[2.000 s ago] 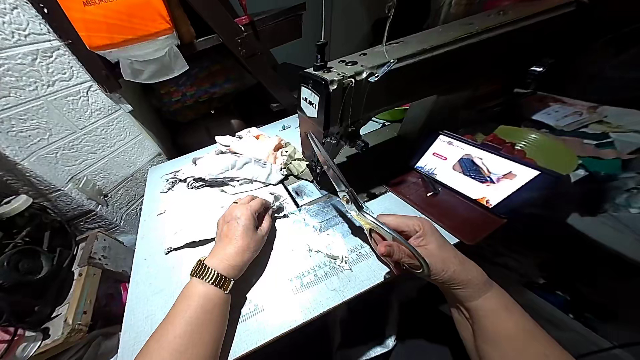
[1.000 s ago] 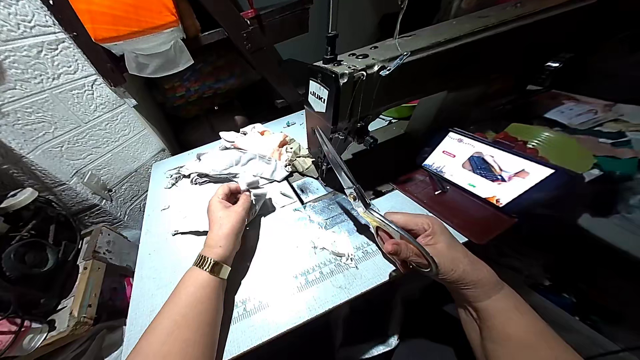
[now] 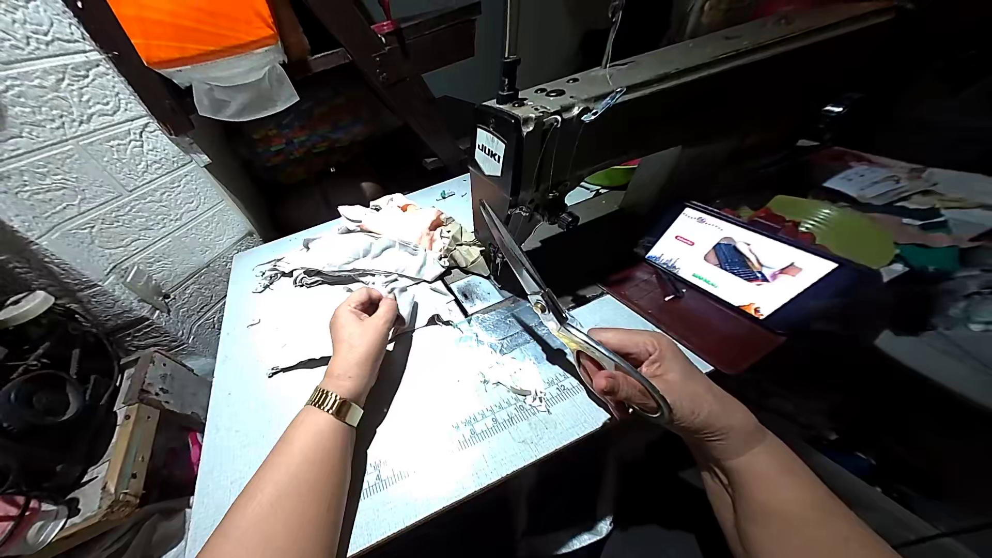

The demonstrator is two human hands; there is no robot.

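My left hand point(image 3: 363, 329), with a gold-coloured watch on the wrist, pinches the edge of a piece of white fabric point(image 3: 415, 298) at the near side of a fabric pile point(image 3: 372, 252). My right hand point(image 3: 639, 380) grips metal fabric shears point(image 3: 570, 325) by the handles, raised over the right side of the table. The shears' blades look closed and point up and away, towards the head of a Juki sewing machine point(image 3: 496, 170). Small thread scraps point(image 3: 515, 387) lie on the tabletop near the printed ruler marks.
The white sewing table point(image 3: 271, 480) is brightly lit. To the right a tablet point(image 3: 740, 260) with a lit screen rests on a dark red cover point(image 3: 697, 325). A textured block wall point(image 3: 101, 147) and a wooden crate point(image 3: 128, 457) are at the left. Farther right lies a green plate-like object point(image 3: 833, 232).
My left hand has shifted along the fabric, and the loose white piece beside it has changed shape. My right hand still holds the shears in much the same pose.
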